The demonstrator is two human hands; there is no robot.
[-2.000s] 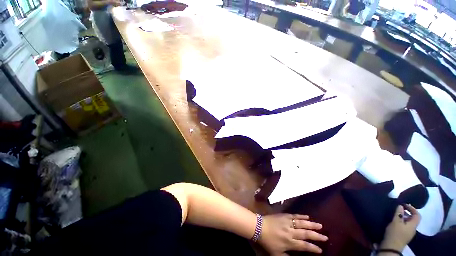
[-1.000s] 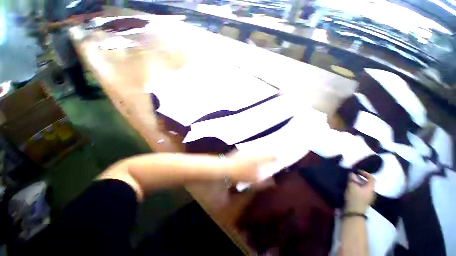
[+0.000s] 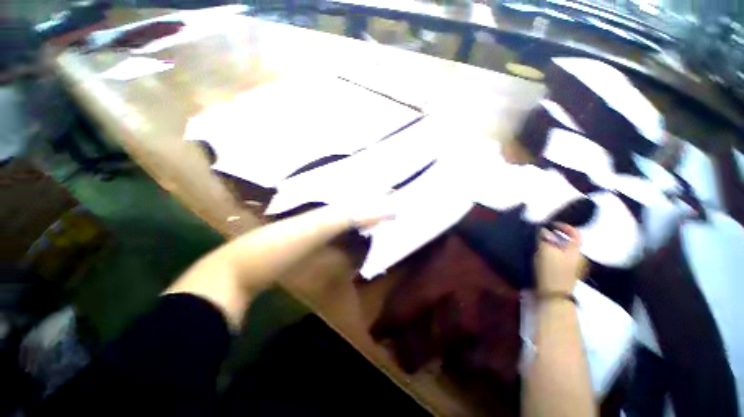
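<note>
My left hand (image 3: 371,221) is blurred and reaches over the white paper pattern pieces (image 3: 416,228) at the middle of the table; whether its fingers grip a piece cannot be told. My right hand (image 3: 560,262) is closed around a small pale thing, seemingly a pen (image 3: 558,236), at the right edge of a black cut piece (image 3: 510,243). Dark red-brown cut pieces (image 3: 449,313) lie between my arms near the table's front edge. Dark cloth edges show between and under the white pieces.
The brown table (image 3: 155,151) runs away to the upper left. More white pieces and dark garment panels (image 3: 681,313) lie to the right. A white piece (image 3: 600,326) lies beside my right forearm. A cardboard box (image 3: 33,199) stands on the green floor at left.
My left hand has moved from flat on the dark red-brown cloth, forward onto the white pieces. The view has swung right. A near white piece has shifted. My right hand still holds the small pale thing.
</note>
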